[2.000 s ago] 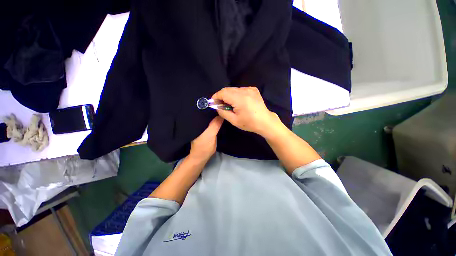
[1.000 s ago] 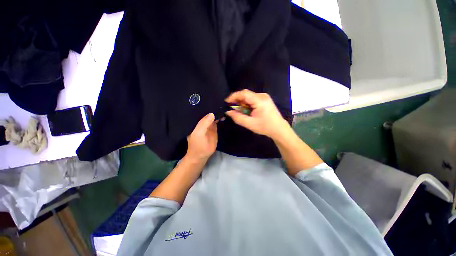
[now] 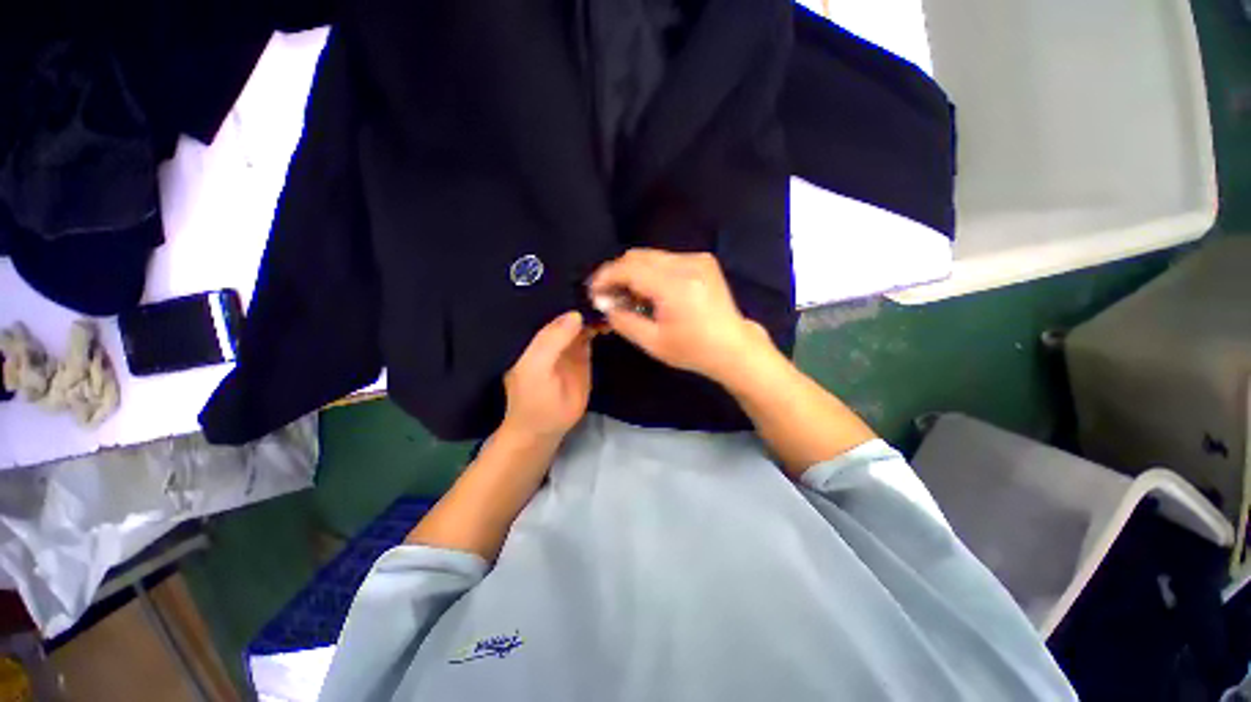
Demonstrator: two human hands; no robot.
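A black jacket (image 3: pixel 467 165) lies front up on the white table, its lower edge towards me. A round shiny front button (image 3: pixel 527 269) shows left of my hands. My left hand (image 3: pixel 549 373) pinches the jacket's front edge near the hem. My right hand (image 3: pixel 672 309) is just right of it, fingers closed around small thread snips (image 3: pixel 605 302), whose pale tip shows at the fingertips. The two hands' fingertips are close together over the front edge. Any thread there is too fine to see.
A phone (image 3: pixel 180 332) and a beige cloth bundle (image 3: pixel 58 373) lie at left on the white table (image 3: pixel 871 247). Other dark garments (image 3: pixel 82 178) lie at upper left. A large white bin (image 3: pixel 1084 151) stands at right, with grey containers (image 3: pixel 1022 507) below. A blue crate (image 3: pixel 329 590) is at lower left.
My right hand moved right, off the button, then back left to my left fingertips with the snips. My left hand shifted slightly left. The button is now uncovered.
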